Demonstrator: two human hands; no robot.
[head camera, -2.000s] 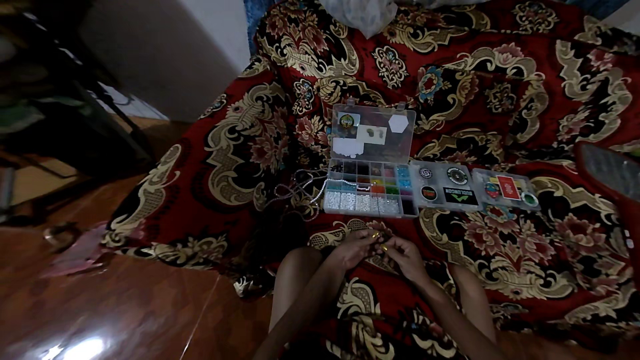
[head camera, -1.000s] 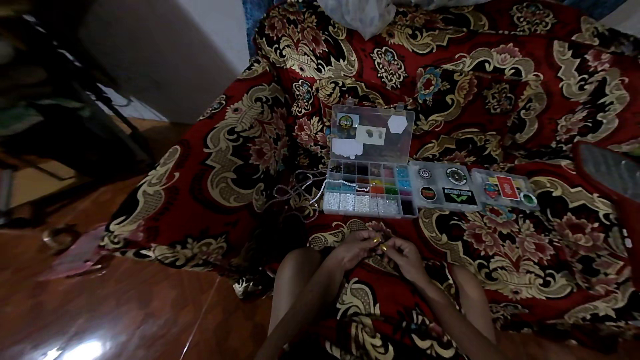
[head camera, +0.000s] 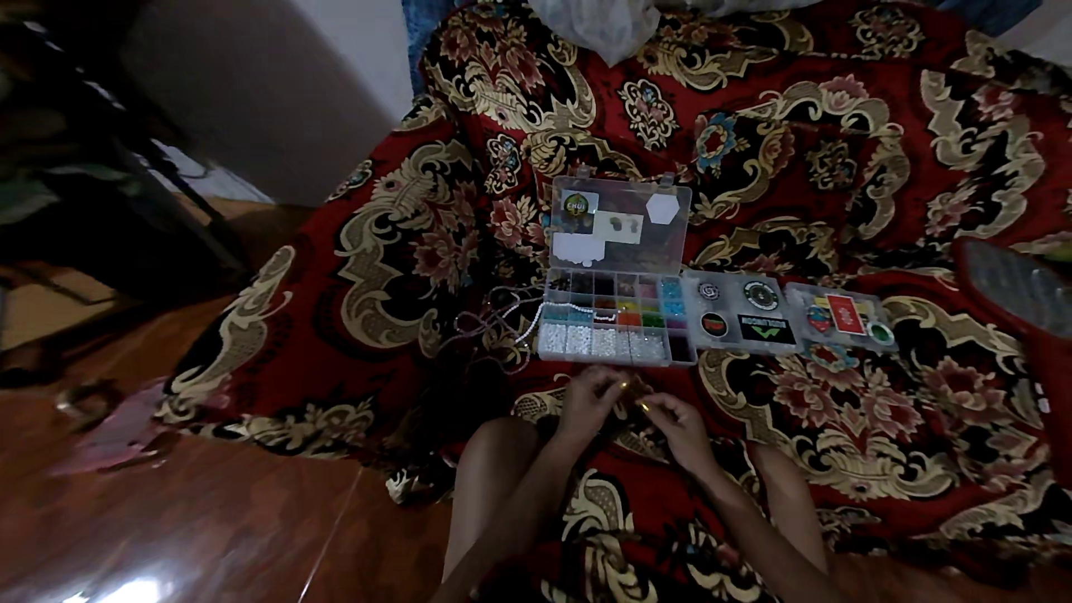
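Note:
My left hand (head camera: 591, 402) and my right hand (head camera: 677, 423) are raised close together over my lap, just in front of a clear plastic bead organizer (head camera: 615, 362). Thumb and fingertips are pinched on both hands, with something small and dark between them, too small and dim to name. The organizer's lid (head camera: 620, 251) stands up at the back and bears stickers. White, blue, orange and green beads fill its compartments. A strand of white beads (head camera: 536, 322) lies over the organizer's left part and trails off beside it among looped cords (head camera: 481, 322).
Two closed clear cases with stickers, one nearer (head camera: 733, 339) and one farther right (head camera: 846, 342), lie beside the organizer on a red patterned cover (head camera: 837, 419). A dark-framed object (head camera: 1017, 285) lies at the right. Pink plastic (head camera: 117, 435) is on the tiled floor at the left.
Both hands stay in nearly the same place over the lap, with the fingertips slightly shifted. The organizer and cases have not moved.

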